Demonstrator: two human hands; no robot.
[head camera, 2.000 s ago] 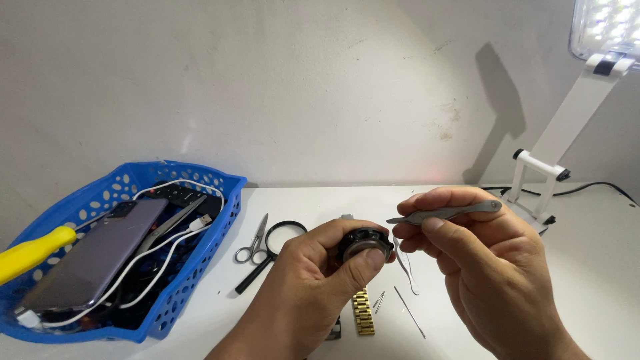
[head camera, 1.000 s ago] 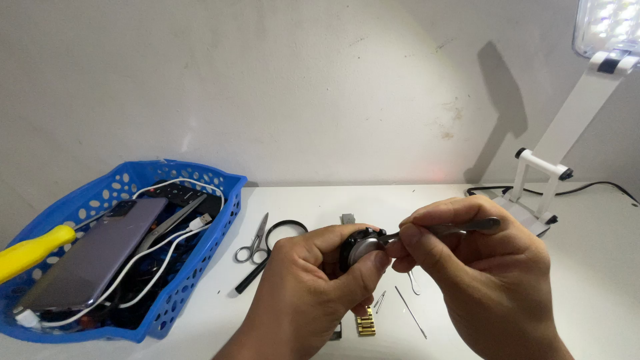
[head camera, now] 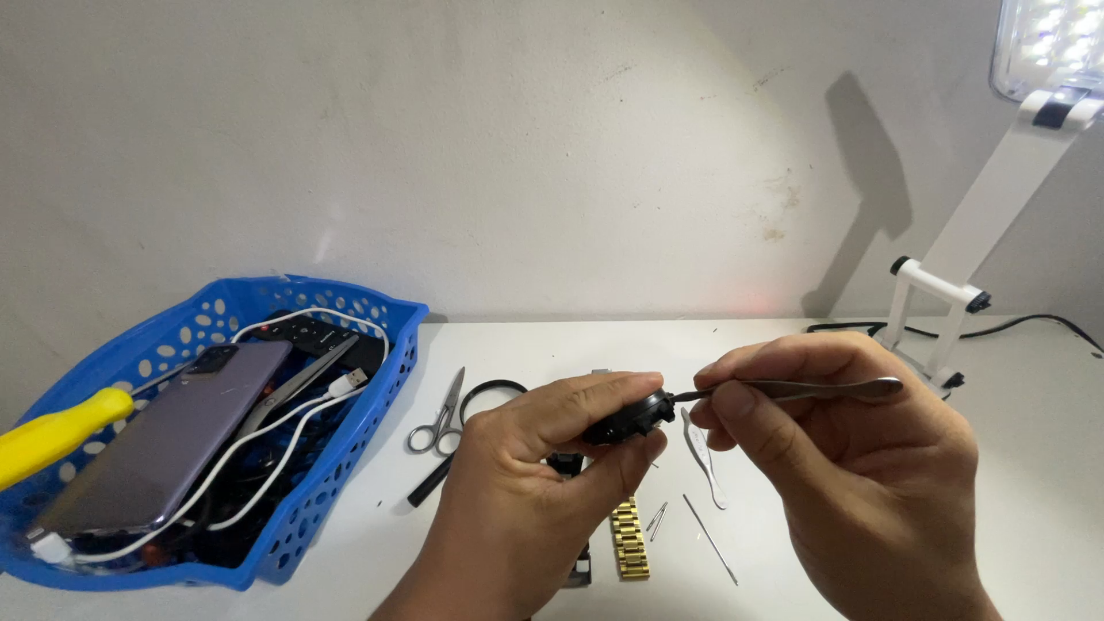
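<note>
Between its thumb and fingers, my left hand grips a black watch case, tilted on edge. My right hand pinches a slim metal hand tool lying nearly level, its narrow tip at the case's right edge. Whether the tip touches the case or sits in it is too small to tell. Below the hands on the white table are a gold metal watch band, a second slim metal tool, a thin metal rod and small pins. A black part beneath my left hand is mostly hidden.
A blue plastic basket at left holds a phone, white cables, a remote control and a yellow-handled tool. Scissors and a black-rimmed magnifying glass lie beside it. A white lamp stands at right, its black cord behind.
My right hand has brought the tool's tip from just off the case to its edge. The case has turned in my left hand, so its flat face no longer shows as before.
</note>
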